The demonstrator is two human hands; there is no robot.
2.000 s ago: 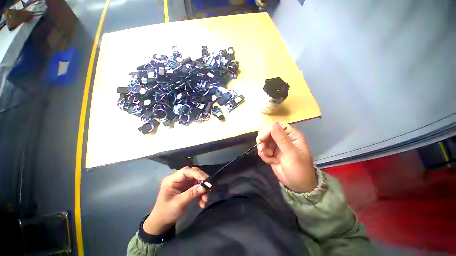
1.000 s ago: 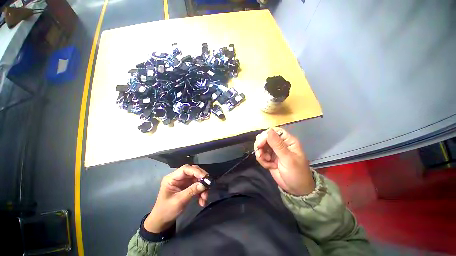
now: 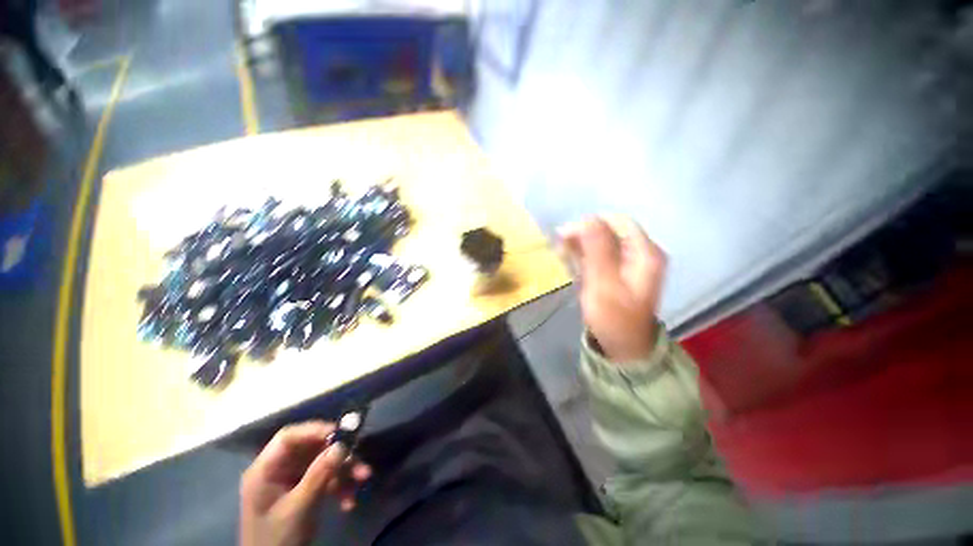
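Note:
My left hand (image 3: pixel 290 482) is low over my dark-covered lap and pinches a small black key fob (image 3: pixel 347 427) with a pale spot. My right hand (image 3: pixel 619 275) is raised just beyond the table's right corner, blurred, with fingertips together. A faint thin line runs from its fingertips toward the jar; it looks like the applicator. The small jar (image 3: pixel 490 282) with a lumpy black top stands near the table's right edge. A large pile of black fobs (image 3: pixel 280 272) with silver glints and pale flecks lies mid-table.
The light wood-coloured table (image 3: pixel 139 427) is in front of me. A blue bin (image 3: pixel 352 59) stands behind it. A pale partition (image 3: pixel 790 128) is at the right, with a red area (image 3: pixel 854 427) below. A thin dark curved line shows by the table's right corner. The frame is blurred.
The view has shifted, so the table sits lower and further left. My right hand has moved up and away from the fob, to beside the jar. My left hand still holds the fob.

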